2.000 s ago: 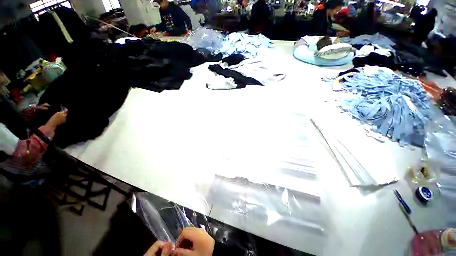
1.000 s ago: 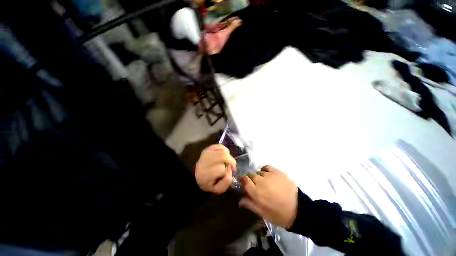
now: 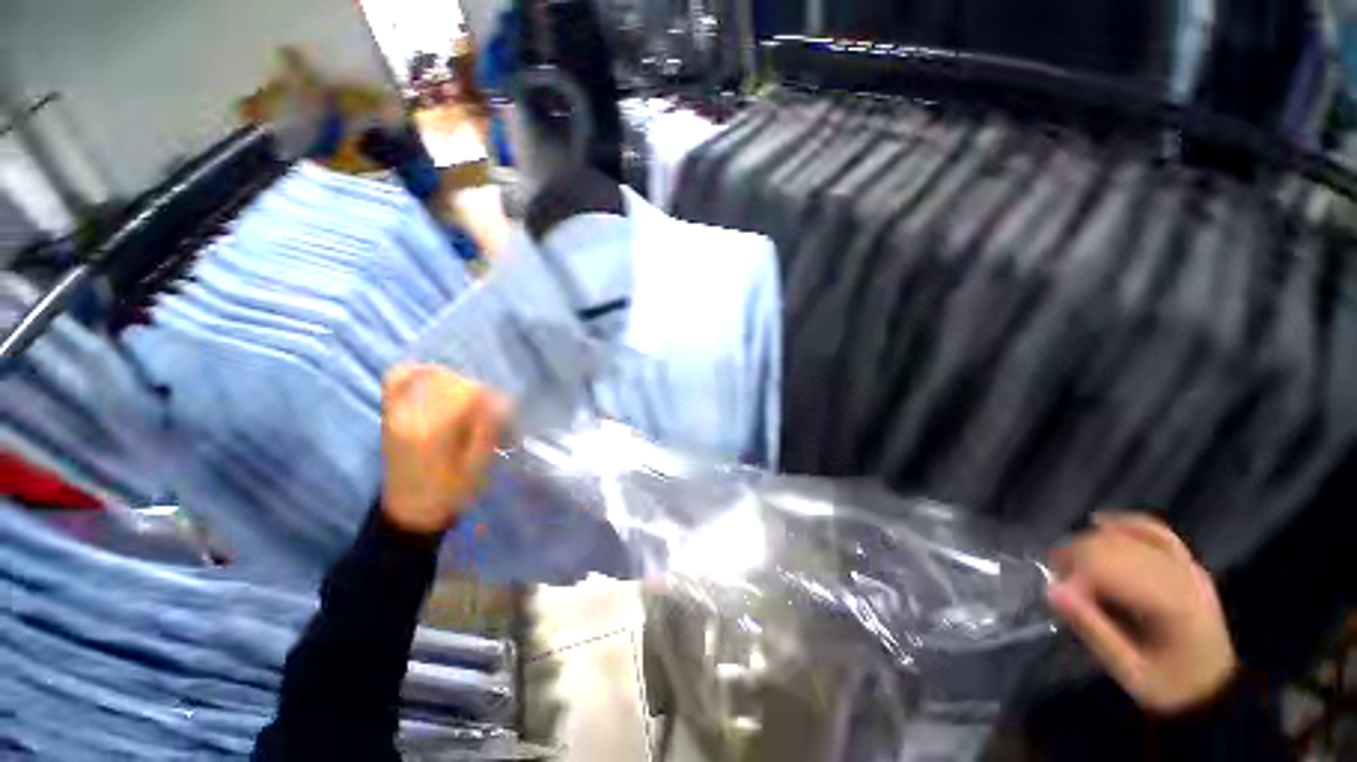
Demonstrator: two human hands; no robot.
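Observation:
A clear poly cover [image 3: 774,558] is stretched between my two hands, shiny and see-through. My left hand [image 3: 436,444] grips its left end, in front of the light blue shirts. My right hand [image 3: 1146,607] grips its right end, in front of the dark garments. A light blue collared shirt [image 3: 700,320] hangs by itself behind the cover, on a dark hanger [image 3: 573,194]. The cover overlaps the view of the shirt's lower part; I cannot tell whether they touch. The picture is blurred.
Light blue shirts [image 3: 283,313] hang on a rail [image 3: 149,216] at the left. More pale blue shirts [image 3: 149,640] are at the lower left. A row of charcoal garments [image 3: 1027,283] hangs on a rack at the right. Tiled floor [image 3: 588,655] shows below the cover.
The view has swung from the white table to the hanging garments. My hands, close together before, are now wide apart with the cover spread between them.

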